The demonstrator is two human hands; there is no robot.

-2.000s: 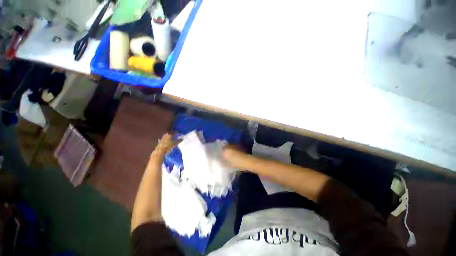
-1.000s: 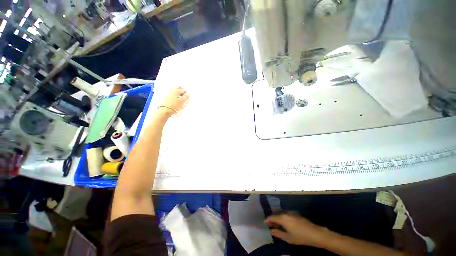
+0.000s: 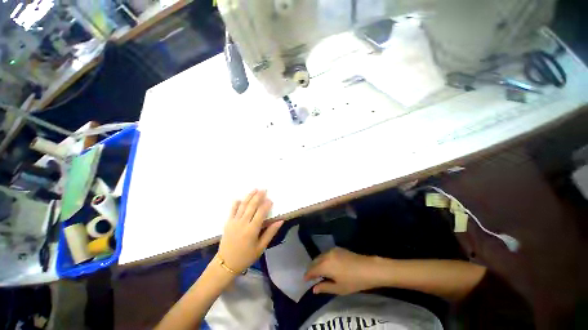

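Note:
My left hand (image 3: 245,233) lies palm down over the front edge of the white machine table (image 3: 193,174), fingers spread a little; no piece shows in it. My right hand (image 3: 345,271) is below the table at my lap, its thumb and fingertips on the right edge of a white fabric piece (image 3: 289,263). A pile of white pieces (image 3: 242,303) lies to the left of it, partly hidden by my left arm. The sewing machine's presser foot and needle area (image 3: 294,111) stands beyond my hands, with no hand at it.
A blue tray (image 3: 131,171) with thread cones stands at the left. A folded white cloth (image 3: 409,67) and small snips (image 3: 353,80) lie on the machine bed. Black-handled shears (image 3: 545,69) and a small dark block (image 3: 515,95) lie at the right. A white cord (image 3: 478,222) hangs below the table.
The view has turned right, showing the shears. My left hand has come back from the table's far left to its front edge. My right hand stays at the lap piece, after earlier being at the pile.

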